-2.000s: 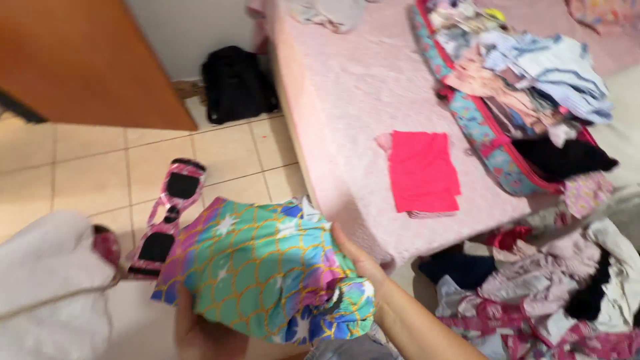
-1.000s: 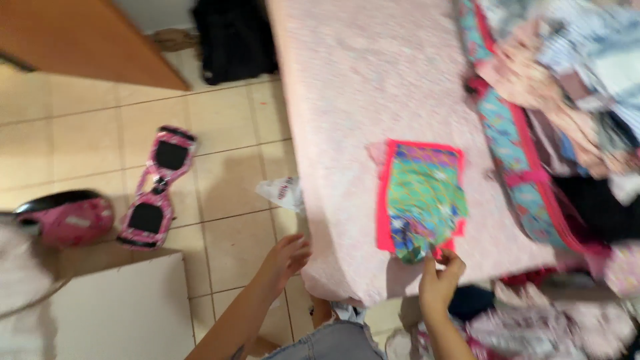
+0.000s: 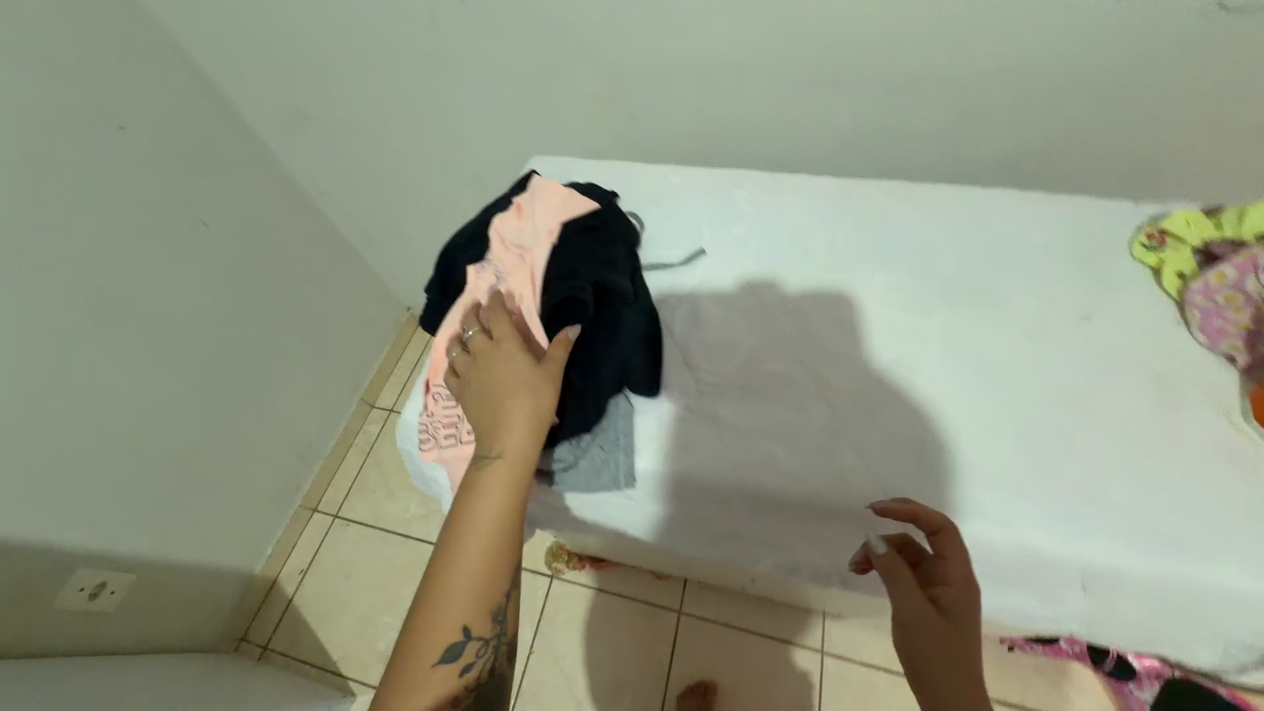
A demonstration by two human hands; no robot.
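Note:
At the left end of a bed with a white sheet (image 3: pixel 1027 395) lies a pile of clothes. My left hand (image 3: pixel 509 380) rests spread on a peach-coloured garment (image 3: pixel 523 232) with printed lettering; whether its fingers grip the cloth cannot be told. Beneath and beside it is a black garment (image 3: pixel 602 316), and a grey garment (image 3: pixel 602 454) shows under that. A grey cord (image 3: pixel 676 262) sticks out to the right of the pile. My right hand (image 3: pixel 918 573) hovers over the bed's near edge, fingers curled and apart, holding nothing.
Yellow cloth (image 3: pixel 1175 247) and a pink flowered cloth (image 3: pixel 1229 306) lie at the bed's right end. Walls stand behind and to the left, with a socket (image 3: pixel 96 591) low down. A pink and black object (image 3: pixel 1136 671) is on the tiled floor (image 3: pixel 632 632), lower right.
The view has swung from the pink-covered bed and suitcase to the white bed. The green patterned garment, held two seconds ago, was on the red one a second ago. My left hand now touches the peach garment.

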